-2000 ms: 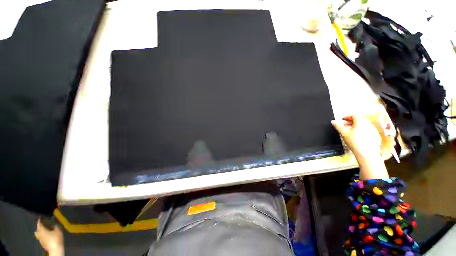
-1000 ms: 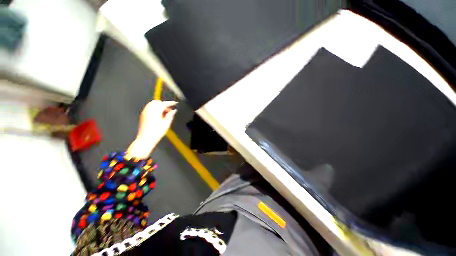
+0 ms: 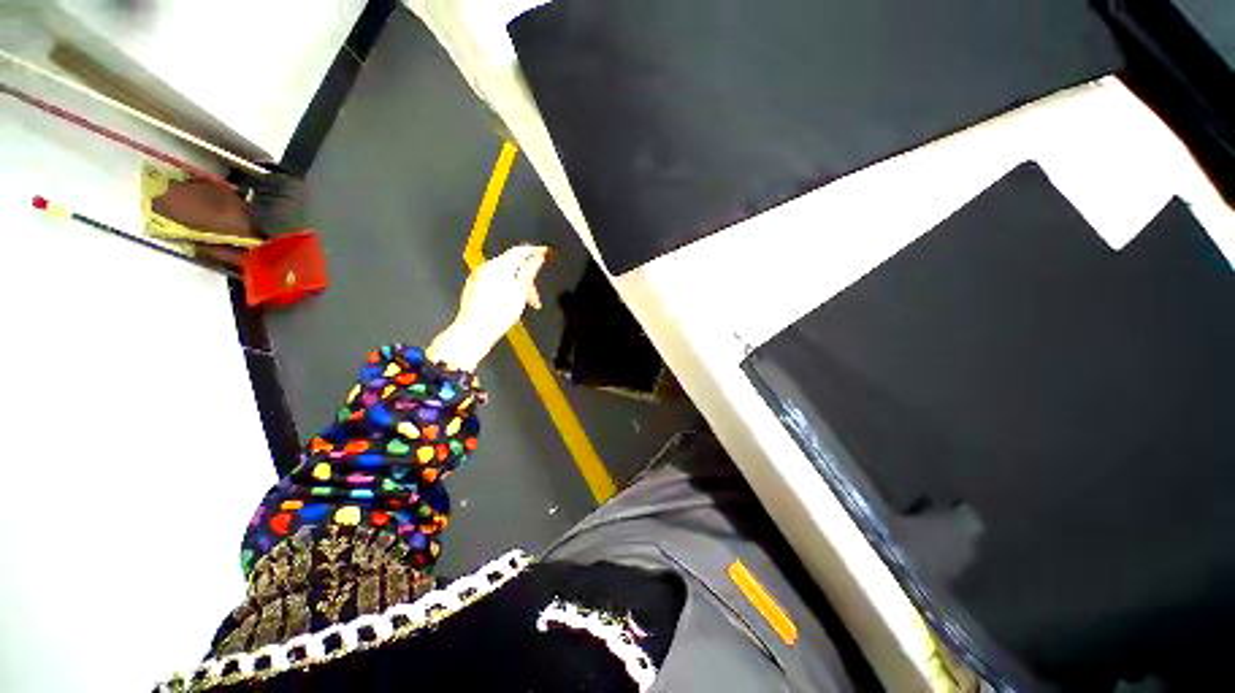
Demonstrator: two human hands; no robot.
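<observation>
A black cut panel [image 3: 1029,420] with a stepped edge lies at the right on the white table [image 3: 704,291]. A glossy pale glue line runs along its near edge, beside a small grey patch [image 3: 948,535]. A second black panel [image 3: 813,108] lies farther along the table and reaches over its edge. My left hand [image 3: 496,301] is in the air beside the table, above the floor, touching neither panel. Its fingers are bent close together; whether they pinch something small cannot be told. My right hand is out of the picture.
A red dustpan [image 3: 285,268] stands by the wall at the left, with long-handled tools nearby. A yellow line [image 3: 555,406] crosses the grey floor [image 3: 406,176]. A dark box-like object [image 3: 610,339] sits under the table edge. More black material [image 3: 1178,81] lies at the far right.
The view has swung left from the panel toward the floor and wall. My right hand has left the picture. My left hand has come from the lower edge to beside the table.
</observation>
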